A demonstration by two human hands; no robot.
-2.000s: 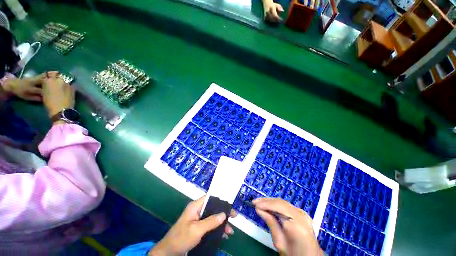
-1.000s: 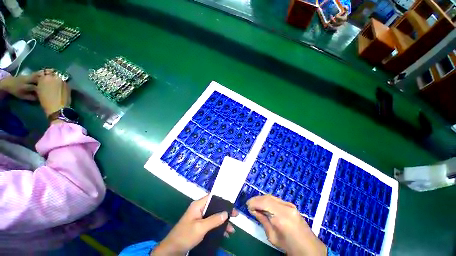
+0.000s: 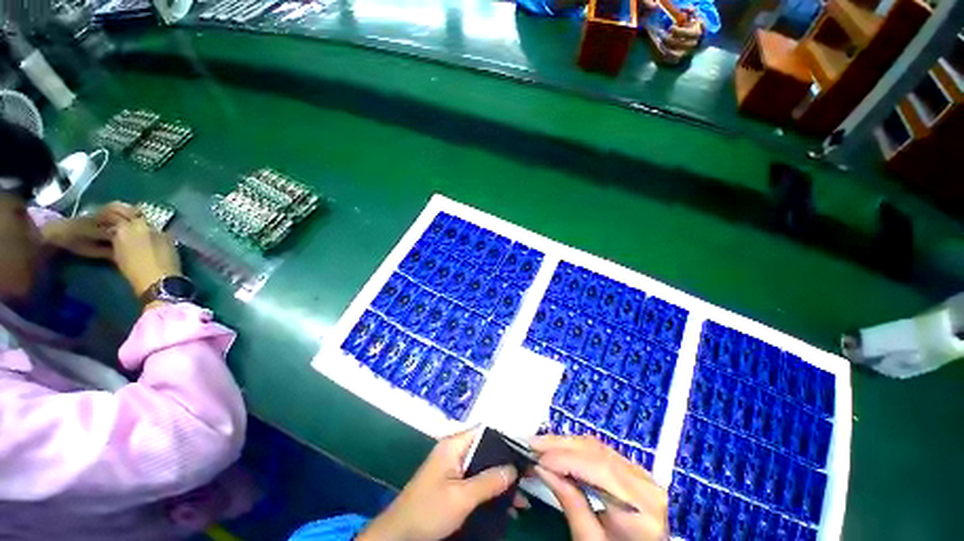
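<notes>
The white-edged parts tray [image 3: 330, 359] lies in front of me, with three blocks of small blue parts [image 3: 624, 343] split by white bars. My left hand [image 3: 444, 495] holds a white backing strip [image 3: 520, 389] over the tray's near edge. The strip's lower end is black [image 3: 493, 454], under my left thumb. My right hand [image 3: 603, 481] holds thin metal tweezers [image 3: 613, 501], their tip at the upper right edge of the black area. Whether the tips grip a piece cannot be told.
At left, a person in pink [image 3: 116, 412] handles a board beside circuit board stacks [image 3: 264, 207]. A white-wrapped post [image 3: 911, 344] stands at right. Across the belt are orange-brown housings [image 3: 608, 40], a person's hand [image 3: 677, 38], brown racks [image 3: 782, 74] and black blocks [image 3: 791, 196].
My right hand has moved from the blue parts to the black area. The strip has shifted right and turned. The view has moved slightly. The hand opposite has come into view beside the housing.
</notes>
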